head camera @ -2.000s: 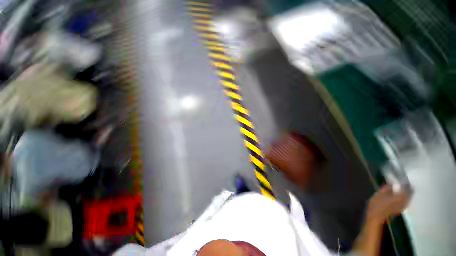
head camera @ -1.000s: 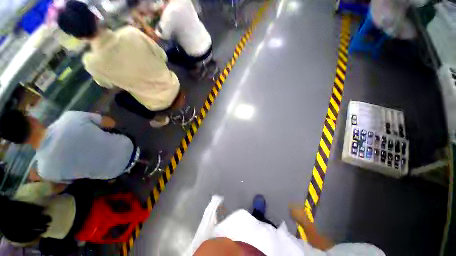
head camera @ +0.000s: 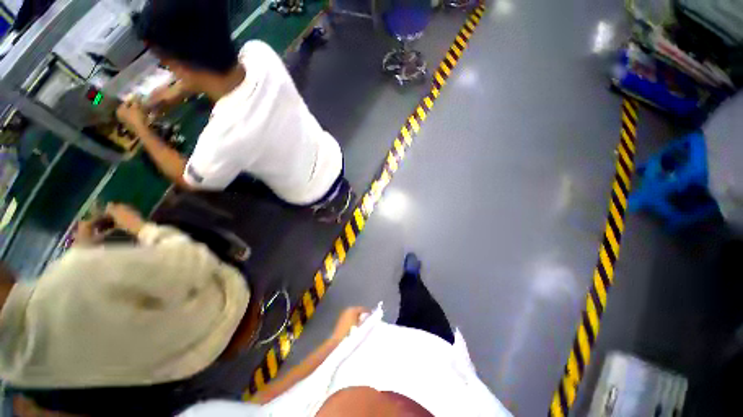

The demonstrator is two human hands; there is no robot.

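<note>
My left hand (head camera: pixel 350 319) shows small and blurred at the lower left of my white shirt, with the bare forearm running down to the left. It is beside the shirt's edge; whether its fingers hold anything cannot be told. My right hand is out of the picture. Nearest in front of me is the glossy grey floor (head camera: pixel 472 269), with my dark trouser leg and a blue shoe (head camera: pixel 411 264) on it. No work piece shows in my hand.
Yellow-black tape lines the walkway at left (head camera: pixel 358 218) and right (head camera: pixel 613 236). At left, persons in white (head camera: pixel 265 130) and beige (head camera: pixel 126 305) sit at a green bench. At right are a blue stool (head camera: pixel 676 183) and a pale slotted box (head camera: pixel 639 391).
The view has moved along the walkway from the bench and now shows other seated workers nearer. My right hand has left the picture; my left hand has come into view.
</note>
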